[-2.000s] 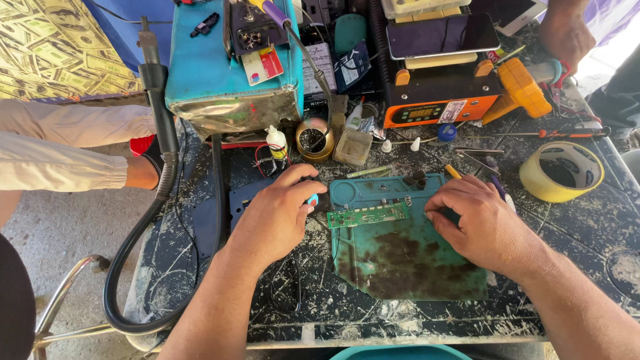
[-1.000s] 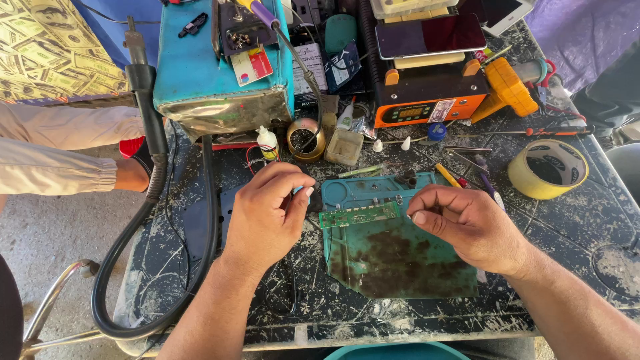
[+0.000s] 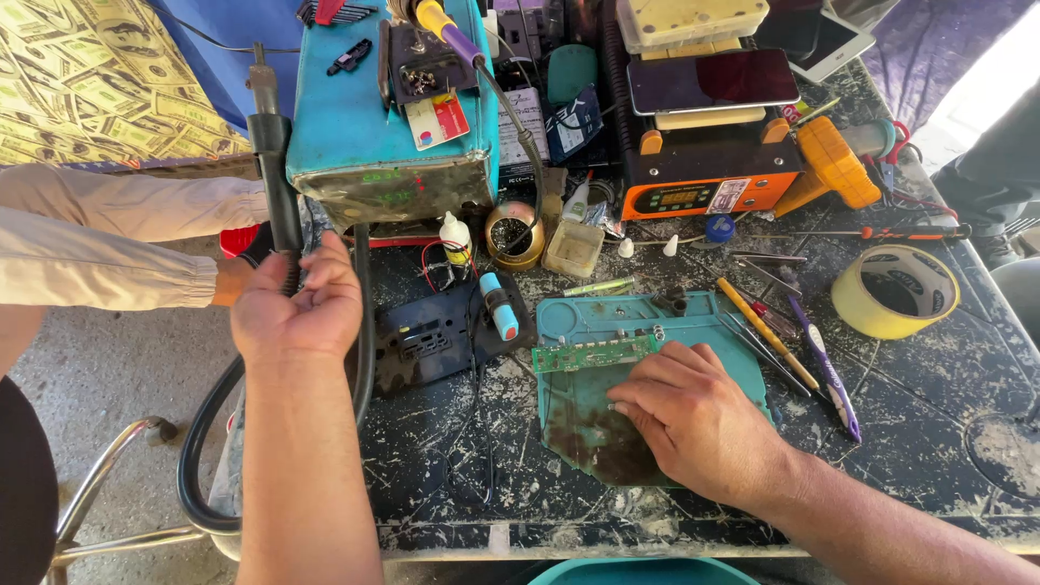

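Observation:
My left hand (image 3: pixel 299 305) is palm up beside the black hose and handle of a hot air gun (image 3: pixel 275 171), its fingers curled near the hose; whether it touches it I cannot tell. My right hand (image 3: pixel 691 406) hovers over the stained teal silicone mat (image 3: pixel 585 406), thumb and forefinger pinched on something small and pale. A narrow green circuit board (image 3: pixel 593 354) lies across the mat, just left of my right knuckles. The blue cylindrical tool (image 3: pixel 499 306) rests on a dark panel (image 3: pixel 422 337) left of the mat.
Tweezers (image 3: pixel 764 353), a yellow stick (image 3: pixel 768 333) and a purple toothbrush (image 3: pixel 829 374) lie right of the mat, near a tape roll (image 3: pixel 894 291). Behind stand a dropper bottle (image 3: pixel 456 238), a round tin (image 3: pixel 514 236), a teal-covered station (image 3: pixel 390 162) and an orange-fronted machine (image 3: pixel 707 191). A person's legs (image 3: pixel 122 244) are at left.
My left hand has moved left from beside the mat to the black hose, leaving the blue tool in view on the dark panel. My right hand has come down lower over the mat.

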